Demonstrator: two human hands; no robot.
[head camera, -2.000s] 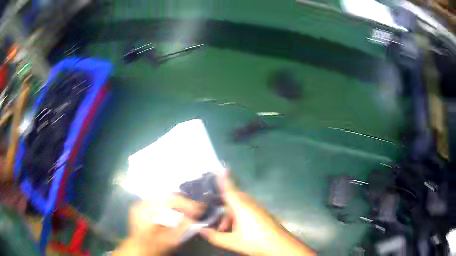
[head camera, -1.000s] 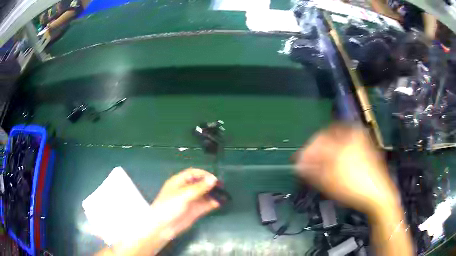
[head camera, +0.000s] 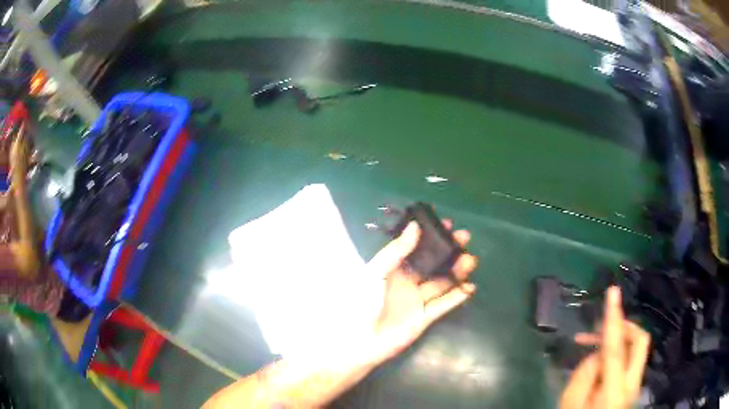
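Note:
My left hand (head camera: 416, 279) is palm up with its thumb over a black power adapter (head camera: 432, 244), a little right of the white sheets (head camera: 300, 275). The left forearm and palm edge cover part of the sheets, which glare strongly. My right hand (head camera: 611, 367) is at the lower right with a finger extended, beside the loose adapter pile (head camera: 675, 319). It seems to hold nothing, though its far side is hidden. A single adapter (head camera: 547, 304) lies just left of that pile on the green tabletop.
A blue basket (head camera: 177, 120) full of black adapters is at the left, above a red stool (head camera: 144, 375). The green conveyor belt (head camera: 480, 148) with a dark band runs across beyond the seam, carrying an adapter with its cord (head camera: 308, 99). A yellowish edge (head camera: 694, 152) stands at far right.
The view has swung left. My left hand now shows an adapter on its open palm. My right hand has moved down towards the bottom edge beside the pile.

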